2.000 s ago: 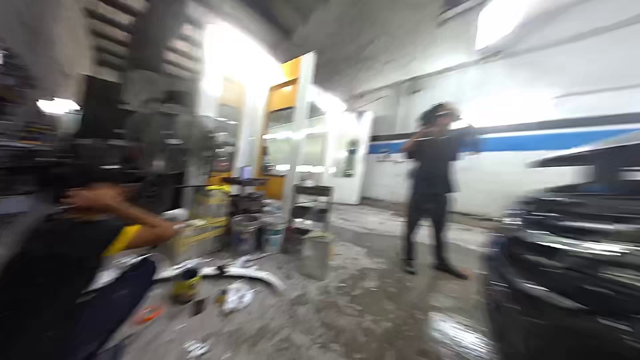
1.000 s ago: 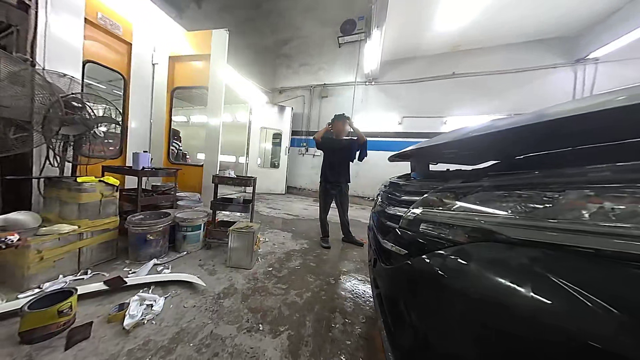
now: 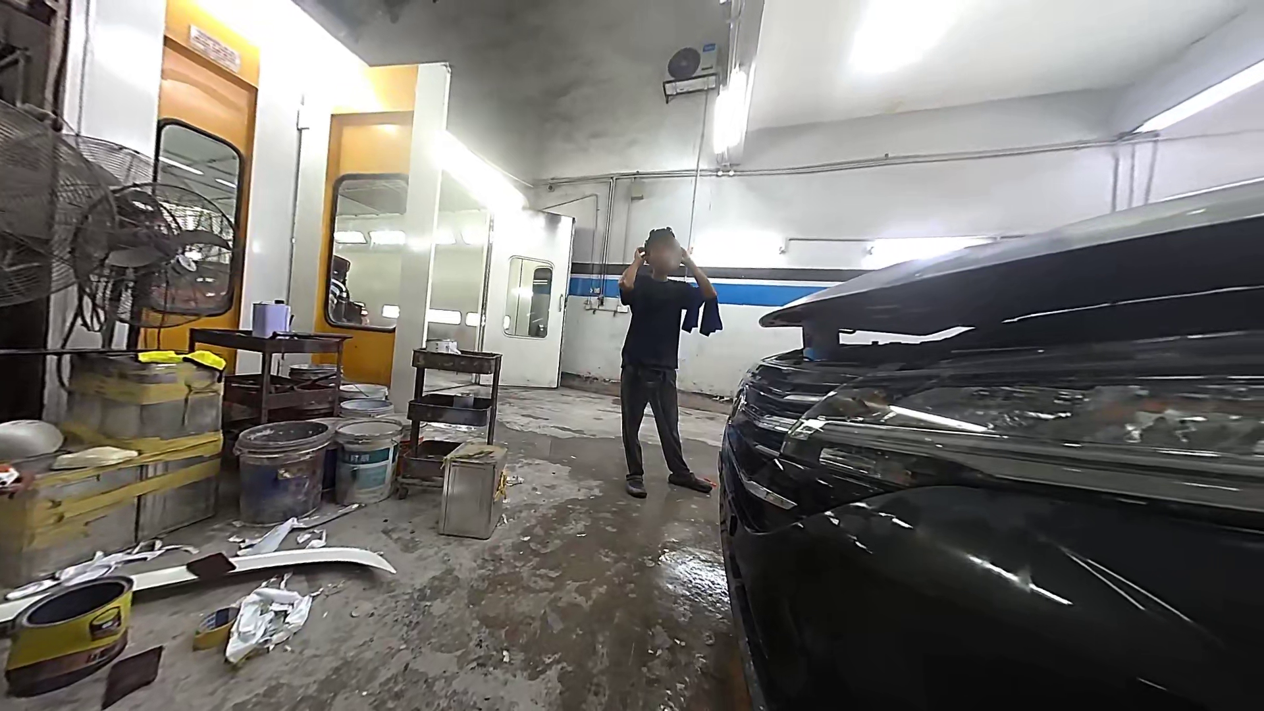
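Neither my left hand nor my right hand shows in the head view, so what they hold or touch is hidden. Closest on the right stands a black car (image 3: 918,592), its front end and headlight (image 3: 948,415) facing the aisle and its hood (image 3: 987,267) partly raised. On the floor at the lower left are a yellow open can (image 3: 71,632), a roll of yellow tape (image 3: 215,628), crumpled white paper (image 3: 269,620) and a long white curved strip (image 3: 296,561).
A person (image 3: 657,326) in dark clothes stands beyond the car, both hands raised to the head. A metal tin (image 3: 474,494), buckets (image 3: 284,474), a shelf cart (image 3: 454,405), taped boxes (image 3: 138,444) and a large fan (image 3: 148,247) line the left. The concrete floor looks wet in places.
The view has swung to the right since the oldest frame, which showed another person crouching at the left; that person is out of view now. The standing person keeps both hands at the head.
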